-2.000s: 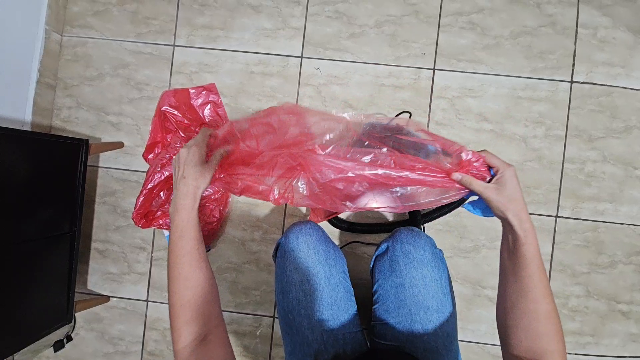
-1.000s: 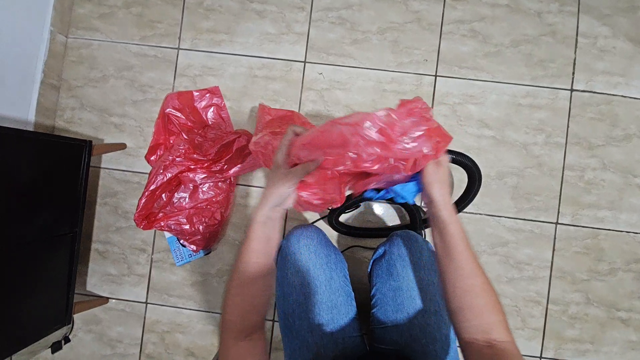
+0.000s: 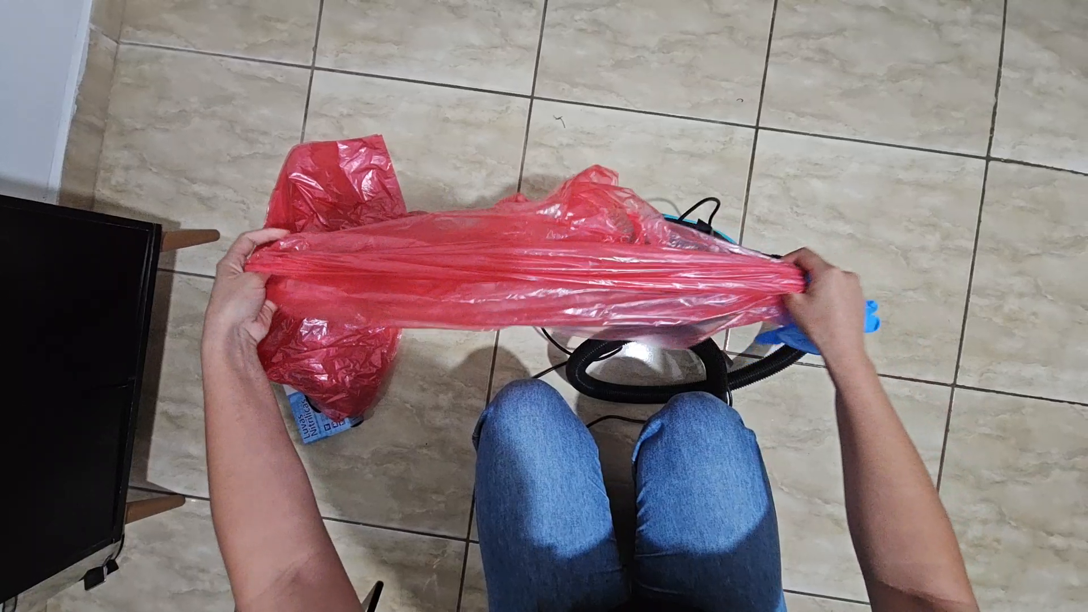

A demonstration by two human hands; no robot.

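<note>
A translucent red plastic bag (image 3: 527,272) is stretched sideways between my two hands above my knees. My left hand (image 3: 242,293) grips its left end, and my right hand (image 3: 826,302) is closed on the bunched right end. Behind the left end lies more red plastic (image 3: 336,365), partly over a blue box (image 3: 314,418) that bears writing. Under the bag's right half is a round appliance with a black corrugated hose (image 3: 629,391), mostly hidden. A blue rubber-like glove (image 3: 872,316) shows beside and below my right hand; whether my hand touches it, I cannot tell.
At the left stands a dark cabinet or screen-like panel (image 3: 68,382) with wooden legs (image 3: 189,239). Black cables (image 3: 616,419) run near the appliance and between my knees. My jeans-covered legs (image 3: 544,493) are at the bottom, over a tiled floor (image 3: 867,212).
Since one second ago my hands have moved far apart, and the bunched red bag is now pulled out long between them. The bag covers more of the appliance and hose.
</note>
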